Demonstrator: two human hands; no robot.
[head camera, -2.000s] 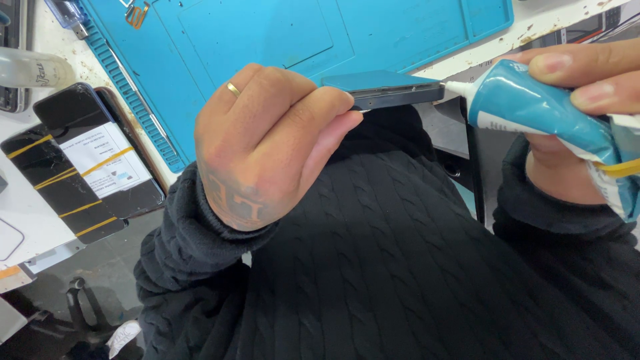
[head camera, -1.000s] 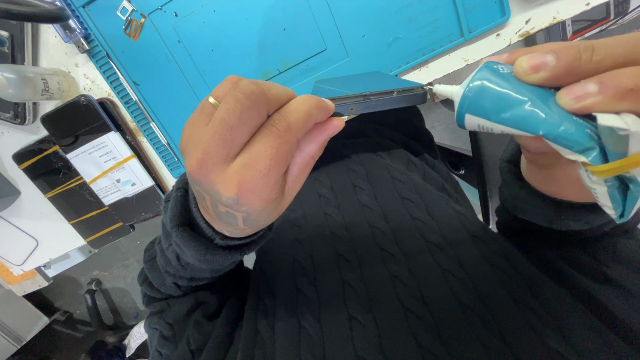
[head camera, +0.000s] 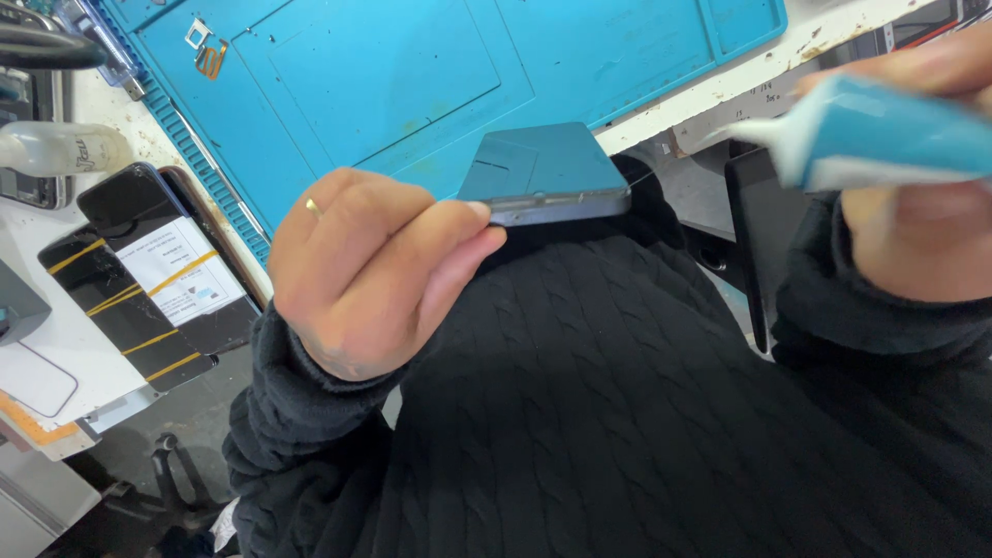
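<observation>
My left hand (head camera: 372, 271) pinches one corner of a smartphone (head camera: 542, 167) between thumb and fingers. The phone is tilted, its glossy face reflecting the blue mat and its side edge turned toward me. A thin, clear-looking strand is faintly visible off its right corner. At the right, my right hand (head camera: 922, 240) grips a blue and white squeeze tube (head camera: 883, 139), blurred, with its pale nozzle pointing left. The nozzle is apart from the phone. Part of the right hand is cut off by the frame edge.
A blue silicone work mat (head camera: 403, 77) covers the bench, with a SIM tray (head camera: 198, 32) and a flex cable (head camera: 211, 60) on it. Left of it lie phones (head camera: 139, 209) bound with rubber bands and a clear bottle (head camera: 70, 149). A dark flat panel (head camera: 748, 232) stands below the bench edge.
My right hand has drawn the tube away to the right, off the phone's corner where its nozzle was. The phone in my left hand is now tilted so that more of its face shows.
</observation>
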